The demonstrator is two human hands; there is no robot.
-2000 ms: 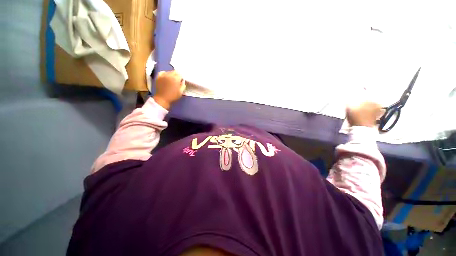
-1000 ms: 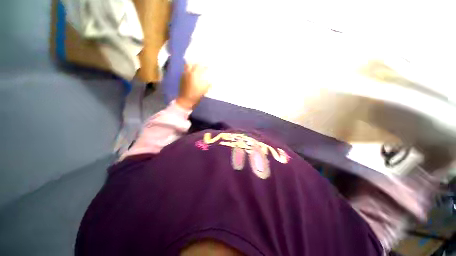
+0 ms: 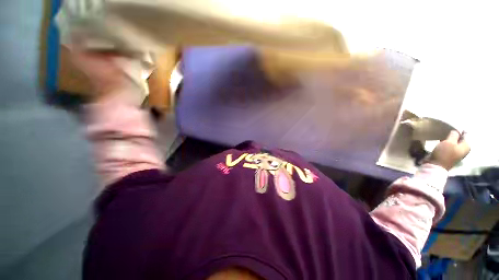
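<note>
The cream-white fabric [image 3: 219, 24] is raised and blurred across the top, from the upper left toward the right. More white fabric [image 3: 448, 82] lies at the right, washed out by glare. My left hand [image 3: 104, 71] is blurred at the upper left, at the raised fabric and seemingly gripping it; its fingers are not clear. My right hand [image 3: 451, 150] is closed on a fabric edge at the table's right front. Dark scissors handles [image 3: 418, 152] show just left of my right hand, partly covered by the cloth; the blades are hidden.
The purple-blue table cover [image 3: 219, 104] shows in the middle. A cardboard box [image 3: 161, 82] with blue tape stands at left, beside a grey-blue surface [image 3: 49, 175]. Another carton [image 3: 457, 240] stands below right, near dark items at the right edge.
The fabric has lifted off the table's near left part, baring the purple cover. My left hand has moved left and is blurred. My right hand has moved right, beside the scissors handles.
</note>
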